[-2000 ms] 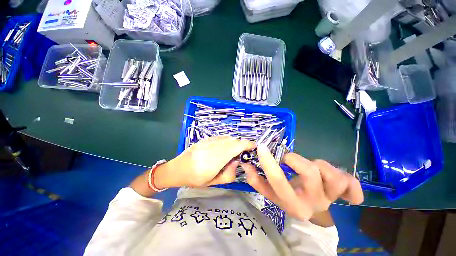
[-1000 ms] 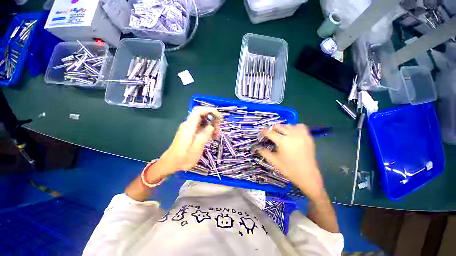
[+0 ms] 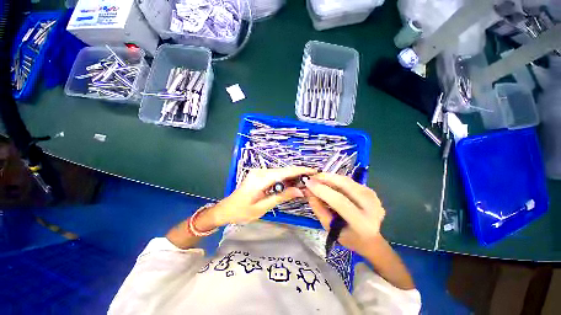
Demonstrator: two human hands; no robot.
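My left hand is over the near left part of the blue parts tray, closed around a metal cartridge seen end-on. My right hand meets it at the fingertips. A second cartridge end shows between the two hands, at my right fingertips. A dark blue pen-shaped tool lies in my right hand and points down toward my body. Loose silver cartridges fill the tray. Behind it, a clear box holds cartridges in neat rows.
Two clear boxes of loose cartridges stand left, with a white carton and a tub of white packets behind. A white paper square lies on the green bench. A shiny blue tray and black case are right.
My hands were apart over the tray one second ago and are now together. The pen-shaped tool has swung from pointing right to pointing down toward my body. The view has shifted slightly.
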